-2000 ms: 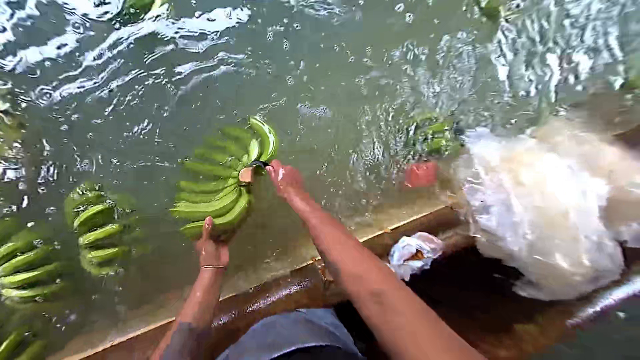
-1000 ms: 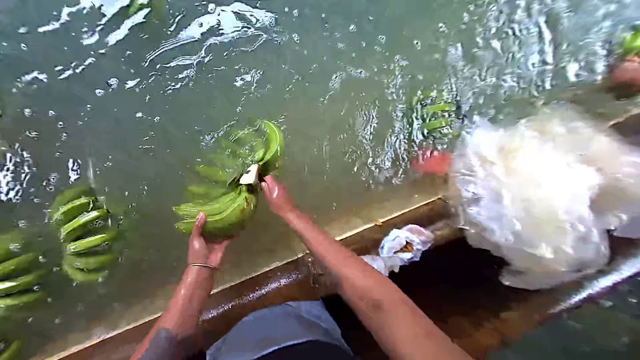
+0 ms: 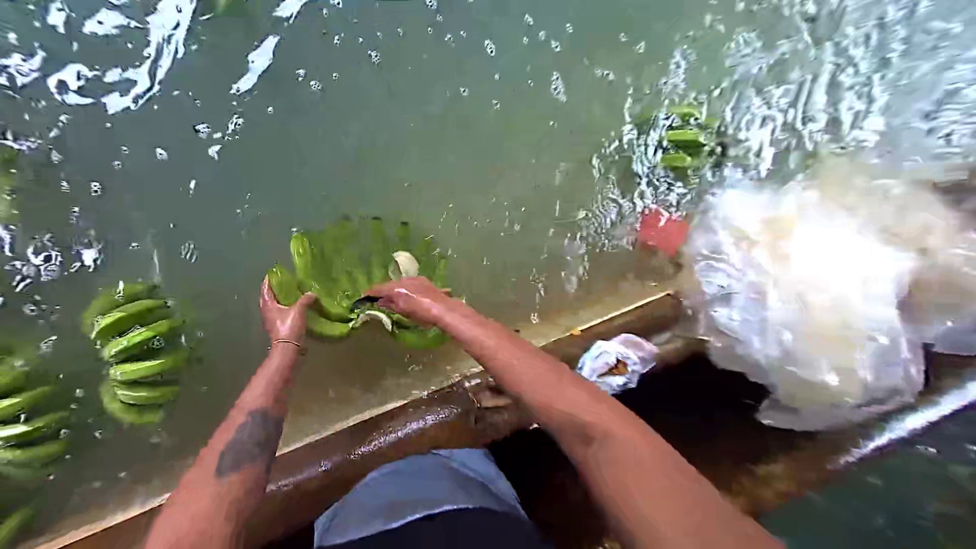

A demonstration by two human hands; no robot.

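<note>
A hand of green bananas [image 3: 343, 255] lies partly under the water in front of me, its fruit pointing mostly away from me. My left hand [image 3: 286, 309] grips the fruit at its left end. At the crown, my right hand [image 3: 412, 299] is closed on a small dark tool [image 3: 364, 303], probably a knife; its blade cannot be made out. One pale cut piece [image 3: 404, 264] shows just beyond my right hand, and a pale curved piece [image 3: 374, 317] shows just below it.
The tank's brown edge [image 3: 381, 438] runs diagonally before me. Other green banana clusters [image 3: 141, 351] float at left and more [image 3: 685, 137] at upper right. Clear plastic sheeting [image 3: 808, 305], a small crumpled plastic bag [image 3: 616, 362] and a red object [image 3: 662, 230] are at right.
The banana hand has turned, its fruit now pointing away from me instead of leftward, and lies lower in the water. Pale cut pieces now show near my right hand.
</note>
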